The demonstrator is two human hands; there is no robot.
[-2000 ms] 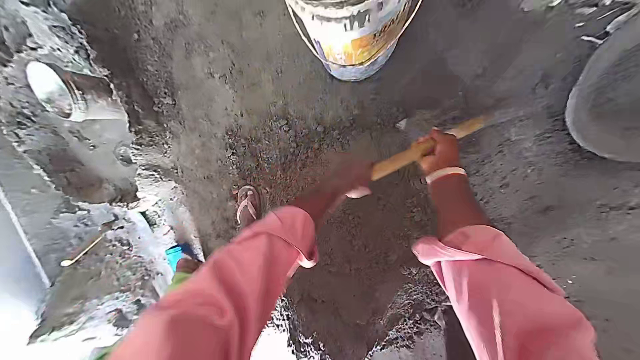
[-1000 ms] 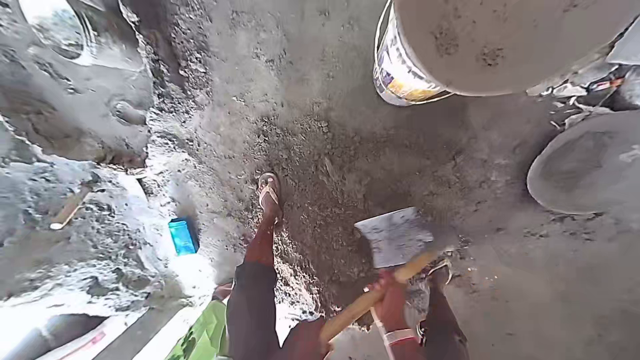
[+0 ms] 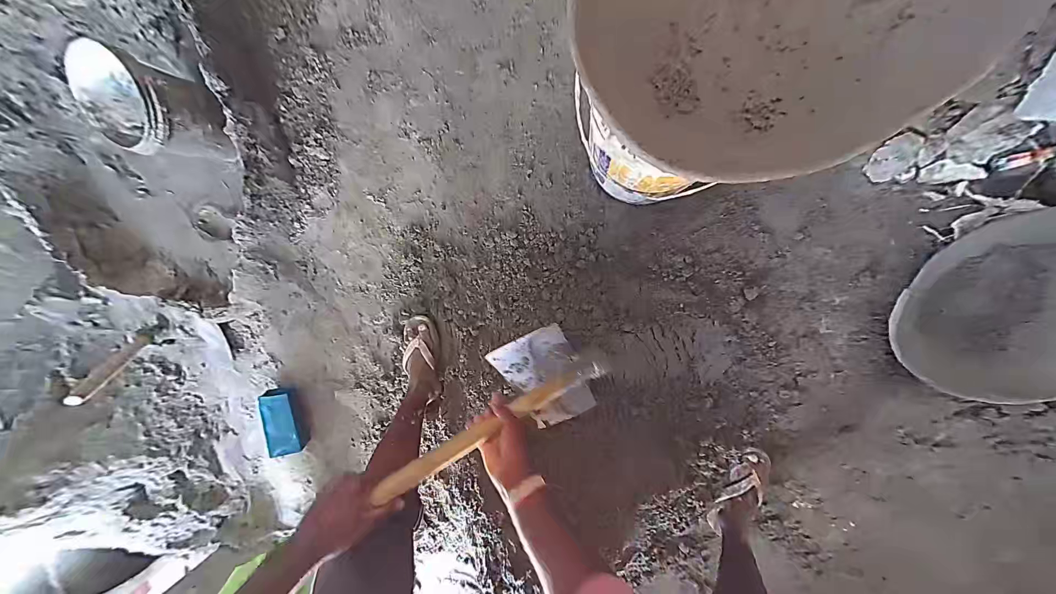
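My left hand (image 3: 342, 507) is closed on the rear end of a wooden handle (image 3: 445, 454), at the bottom of the view. Farther up the same handle, my right hand (image 3: 505, 441) grips it, with a pale band on the wrist. The handle belongs to a hoe, whose flat metal blade (image 3: 532, 356) lies low over the damp mortar or soil between two sandalled feet. Whether the blade touches the ground cannot be told. Beyond it, a large round pan (image 3: 767, 99) partly covers a white plastic bucket (image 3: 635, 177).
Another round pan (image 3: 982, 313) lies at the right edge, near rubble (image 3: 940, 157). On the left are a blue box-like object (image 3: 280, 422), a metal container (image 3: 115, 95) lying on its side and a short wooden-handled tool (image 3: 111, 371). Sandalled feet (image 3: 421, 346) stand either side of the blade.
The hoe blade, hidden or blurred two seconds ago, shows between the feet. A large pan has come over the bucket since the earliest frame. The view has shifted.
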